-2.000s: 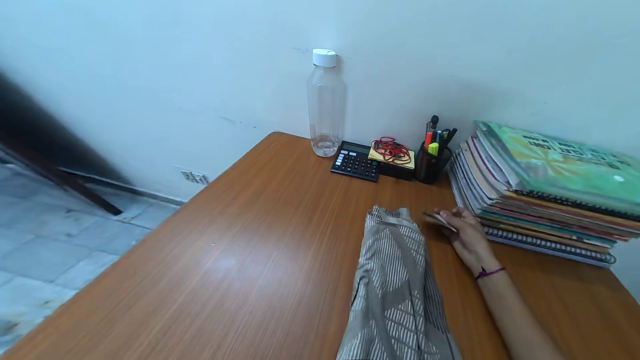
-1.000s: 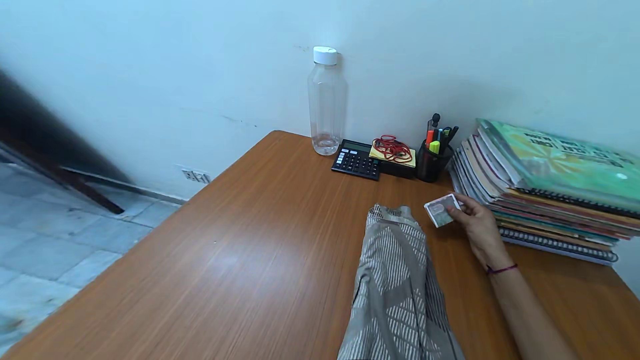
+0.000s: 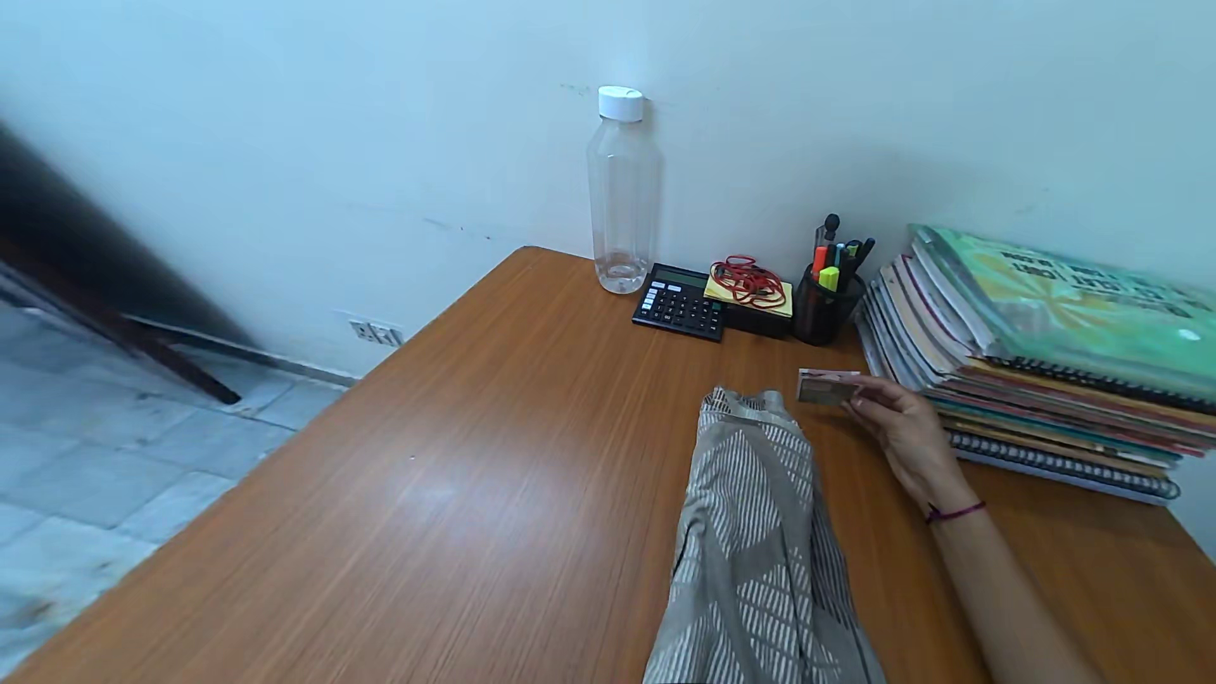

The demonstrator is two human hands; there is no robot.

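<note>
My right hand (image 3: 902, 423) pinches a small flat card-like item (image 3: 826, 387) between thumb and fingers, just above the table and left of the stacked notebooks. A purple thread bracelet (image 3: 956, 513) circles that wrist. Left of the hand, a grey-brown patterned cloth (image 3: 750, 532) lies lengthwise on the wooden table (image 3: 494, 456), running to the bottom of the view. My left hand does not show.
Along the wall stand a clear plastic bottle (image 3: 623, 199) with a white cap, a black calculator (image 3: 679, 302), red cord (image 3: 749, 281) on yellow notes, and a black pen holder (image 3: 825, 306). A tall stack of notebooks (image 3: 1054, 370) is at right.
The card-like item was held low and nearly edge-on at first, then tilted to show its printed face. Now it is turned level and sits slightly lower than a second ago.
</note>
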